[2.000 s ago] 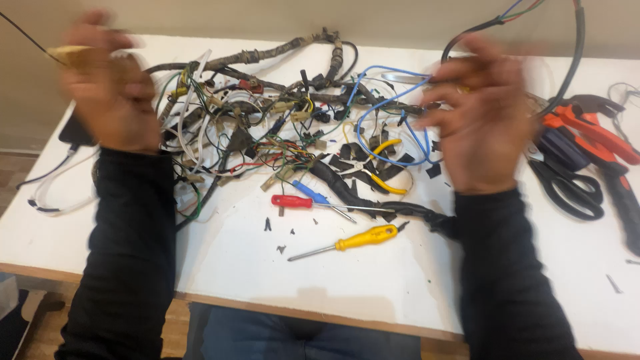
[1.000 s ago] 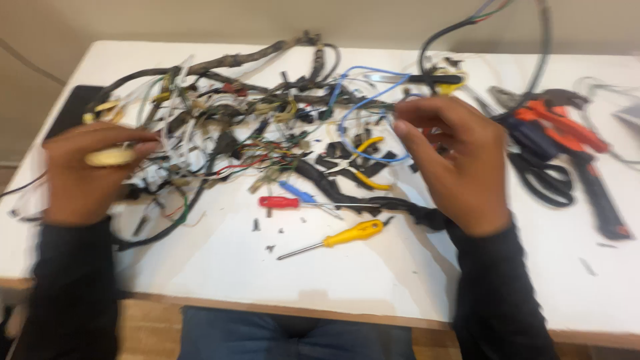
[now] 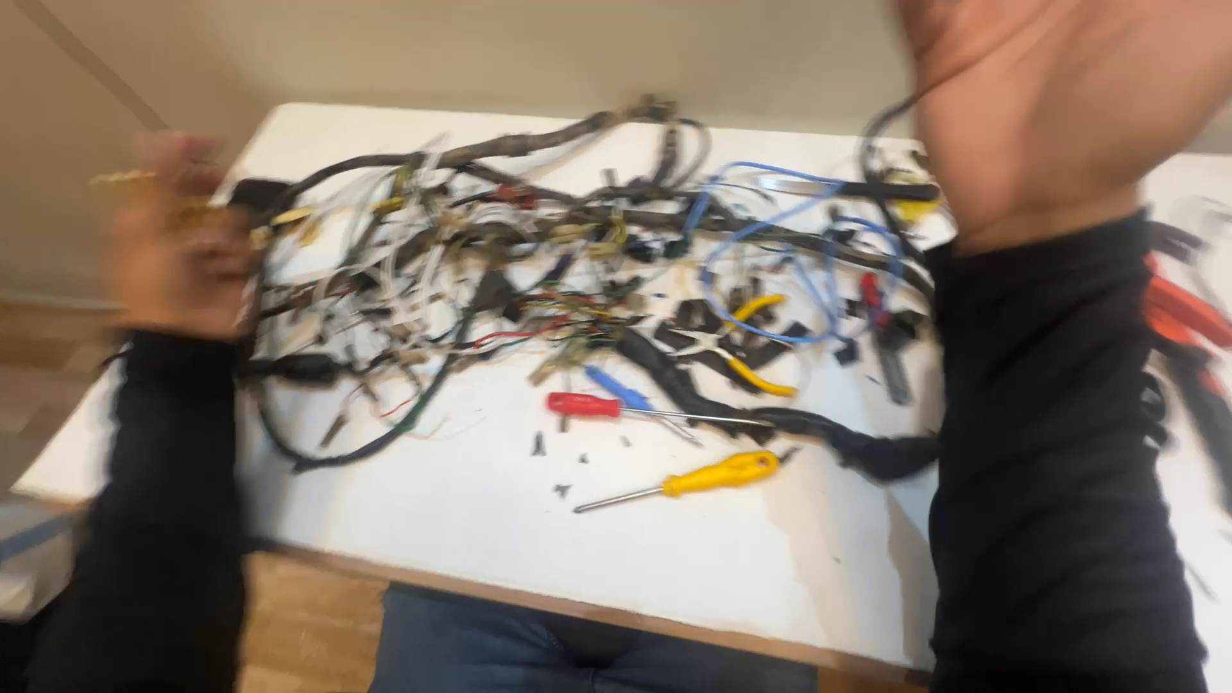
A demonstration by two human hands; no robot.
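Observation:
My left hand, blurred, is raised at the table's left side with a yellowish item in its fingers, too blurred to name. At the upper right my right hand is held up close to the camera, its fingers cut off by the frame edge; a thin dark cable runs up to it. Between them lies a tangled wiring harness with dark taped branches, connectors and a blue wire. Yellow-handled pliers, a red screwdriver, a blue-handled tool and a yellow screwdriver lie in front.
On the white table small dark scraps lie near the screwdrivers. Orange-handled tools rest at the right, partly behind my right sleeve. A long tool with a black handle lies at the back. The wall stands behind the table.
My right hand has moved up from over the harness, nearer the camera. My left hand has also risen, with the yellowish item still in it.

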